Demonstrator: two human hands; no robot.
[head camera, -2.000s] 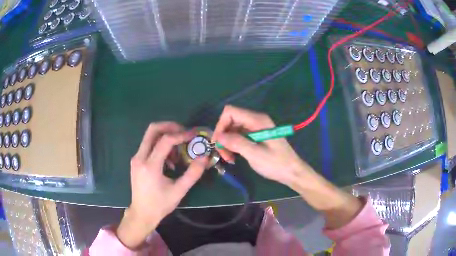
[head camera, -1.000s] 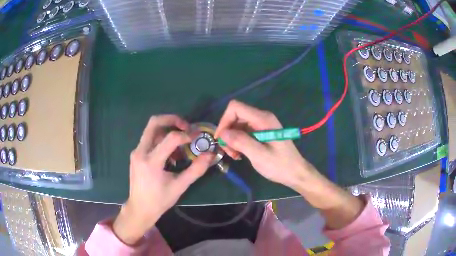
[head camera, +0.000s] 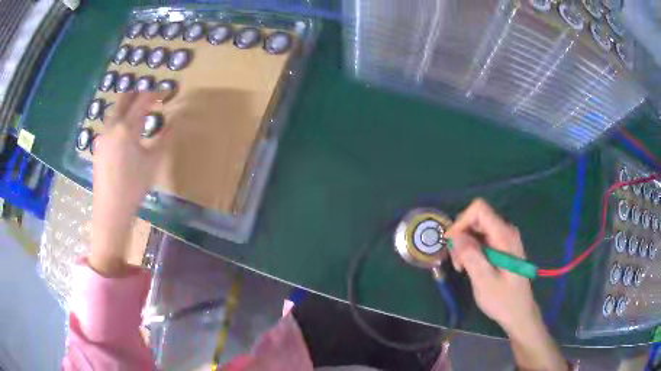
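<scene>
My right hand (head camera: 493, 261) holds a green pen-like probe (head camera: 511, 263), its tip at the right edge of a silver-white disc (head camera: 429, 235). The disc sits on a round brass-and-silver fixture (head camera: 406, 243). My left hand (head camera: 130, 148) is blurred over the lower left part of the left tray (head camera: 257, 181). Its fingers and thumb are around a dark-rimmed disc (head camera: 151, 124); whether they grip it cannot be told. The hand hides some discs near it.
A clear ribbed tray stack (head camera: 464, 61) stands behind the fixture. The right tray (head camera: 591, 308) of whiter discs is cut off by the right edge. A red wire (head camera: 580, 259) runs from the probe; a dark cable (head camera: 353, 282) loops beside the fixture. More trays (head camera: 69, 239) are below the bench.
The view has turned left. My left hand has left the disc on the fixture and moved to the left tray. My right hand still holds the probe at the disc.
</scene>
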